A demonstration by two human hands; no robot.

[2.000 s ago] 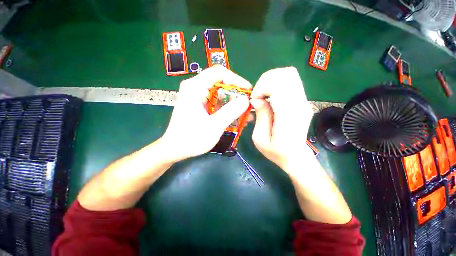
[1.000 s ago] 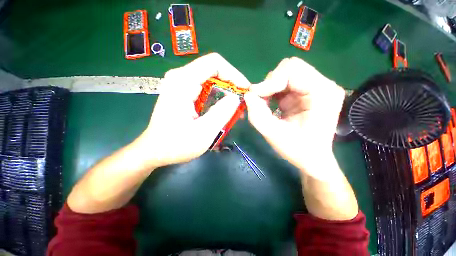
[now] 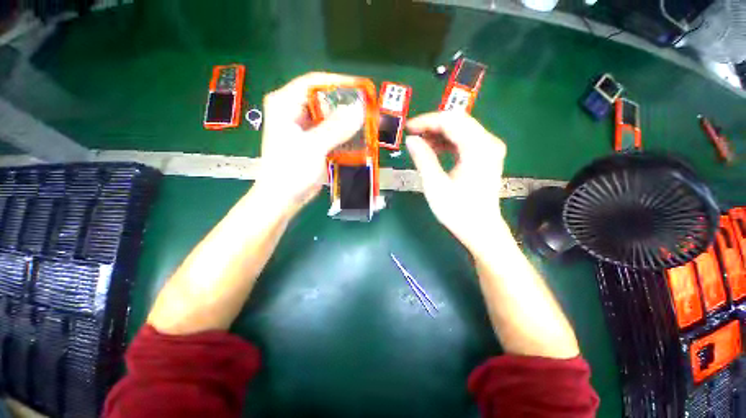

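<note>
My left hand [image 3: 298, 131] holds an orange phone housing [image 3: 370, 135] above the metal strip, its thumb over the grey-green board area. A dark LCD screen [image 3: 355, 188] with a pale edge hangs at the housing's near end. My right hand [image 3: 458, 167] is to the right of the phone and apart from it, with thumb and forefinger tips near each other. I see nothing held between them, but the tips are small and overexposed. Silver tweezers [image 3: 414, 284] lie on the green bench below the hands.
Orange phones lie on the belt beyond my hands: one at left [image 3: 223, 96], one behind the held phone [image 3: 393, 114], one further right [image 3: 464, 84]. A dark blue phone [image 3: 601, 95] lies far right. A black fan [image 3: 640, 211] stands right. Black trays [image 3: 53, 269] flank both sides.
The held phone has turned more upright and moved slightly up, with its screen end now showing. My right hand has drawn away from it. The belt phones have shifted in view.
</note>
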